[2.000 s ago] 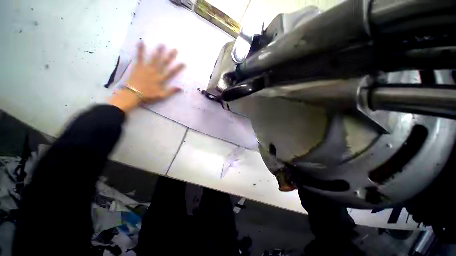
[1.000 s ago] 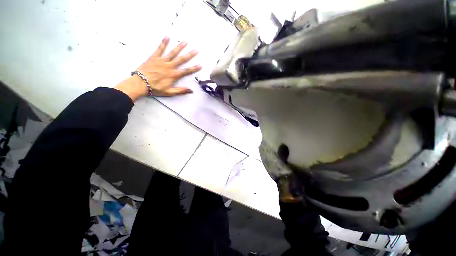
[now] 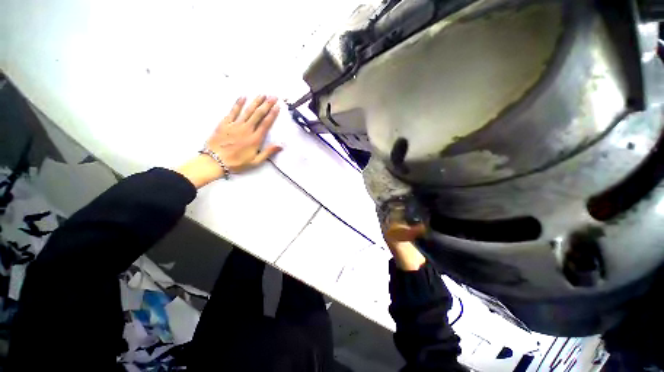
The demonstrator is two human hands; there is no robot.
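The straight-knife cutting machine (image 3: 473,109), a large grey metal body, fills the right side close up. My right hand (image 3: 406,240) is at the machine's lower left side, mostly hidden, closed around its handle. My left hand (image 3: 244,136) lies palm down on the white paper marker (image 3: 313,163), with the thumb spread. It is left of the machine's front and holds nothing. The lay's dark edge line runs from near my left thumb down to the right. A dark gap shows in the paper beside the machine's lower front. The blade cannot be made out.
The off-white table (image 3: 251,232) has its near edge running diagonally down to the right. A board seam crosses it. White, navy and blue scraps (image 3: 156,309) lie on the floor at lower left. Several dark strips (image 3: 557,354) lie at the lower right. A thin dark cord curves near my right sleeve.
The machine looks larger and closer, and its rods have left the view. The yellow bar has gone out of view. My left hand's fingers are closer together. More of my right hand and wrist shows.
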